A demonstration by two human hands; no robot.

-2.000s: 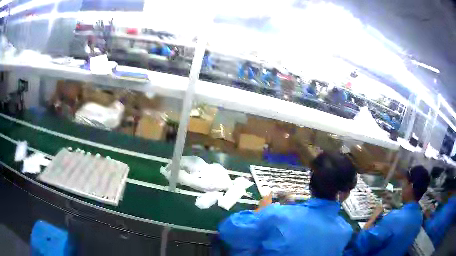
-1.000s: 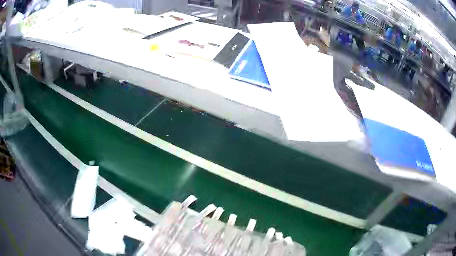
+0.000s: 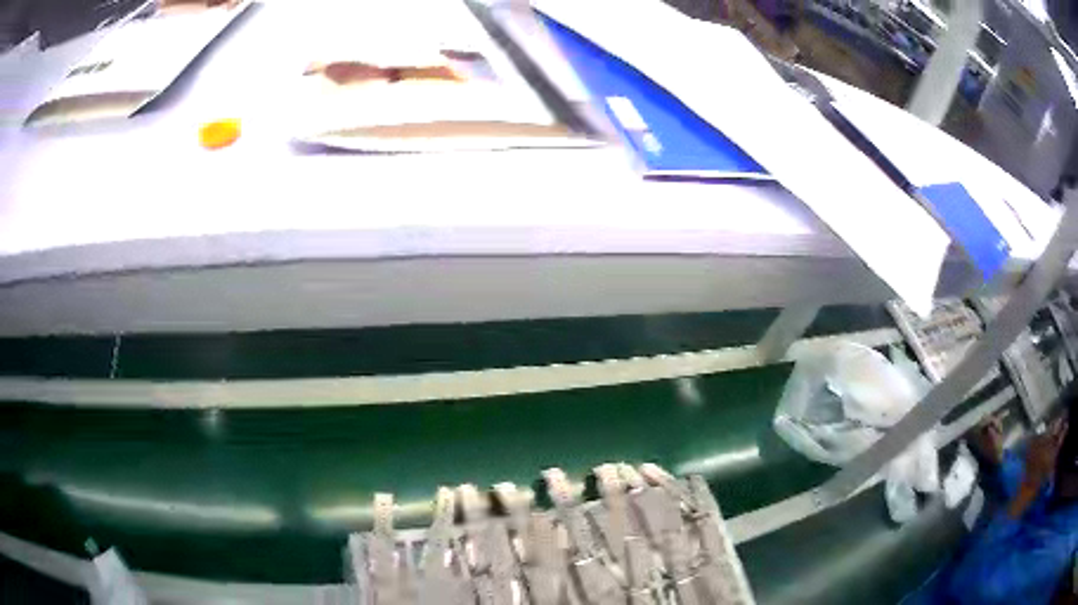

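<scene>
A white tray (image 3: 723,546) stands at the bottom centre, cut off by the picture's lower edge. It holds rows of pale watch straps (image 3: 544,550), whose ends stick up past its far edge. Small dark parts show among the straps, too blurred to tell. Neither of my hands is in the picture.
Green conveyor bench (image 3: 473,443) with pale rails (image 3: 390,390). Overhead shelf (image 3: 426,225) holds papers and a blue folder (image 3: 674,136). At right are a crumpled plastic bag (image 3: 833,402), a slanting post (image 3: 898,431) and a person's blue sleeve (image 3: 1005,550). A white slip (image 3: 115,579) lies lower left.
The view has swung and come closer to the shelf. The tray now lies at bottom centre, and the bag and neighbouring person show at right. No hand of mine has appeared.
</scene>
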